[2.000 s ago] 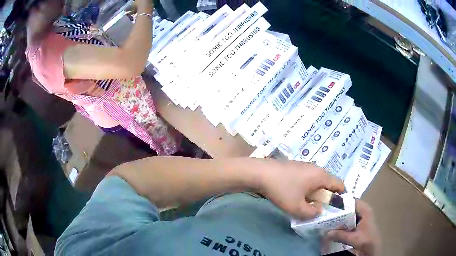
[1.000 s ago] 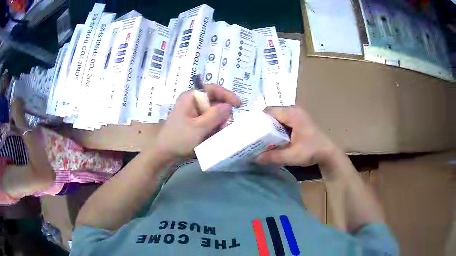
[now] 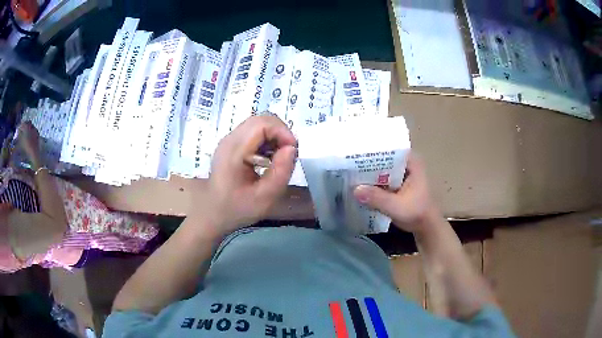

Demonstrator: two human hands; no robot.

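My left hand [image 3: 254,162] has its fingers closed around a thin, pale, dark-tipped small hand tool [image 3: 260,160], mostly hidden by the fingers. My right hand [image 3: 399,198] grips a white retail box [image 3: 353,142] by its right side, thumb on the printed face and other fingers hidden behind. The box is tilted in front of my chest, with a white end towards the bench; I cannot tell if it is more than one box. My left fingertips are close to its left edge. Overlapping white retail boxes [image 3: 155,105] lie in a row behind my hands.
The brown cardboard bench surface [image 3: 501,152] runs to the right. Pale and blue-grey panels [image 3: 528,59] lie at the back right. A person in pink [image 3: 39,218] is at the left, one arm by the row's far end. Brown cartons [image 3: 541,270] are below the bench edge.
The view has swung so the box row now lies to the left. The held box has been turned more upright, its printed face now showing. My left hand's tool tip has turned out of sight.
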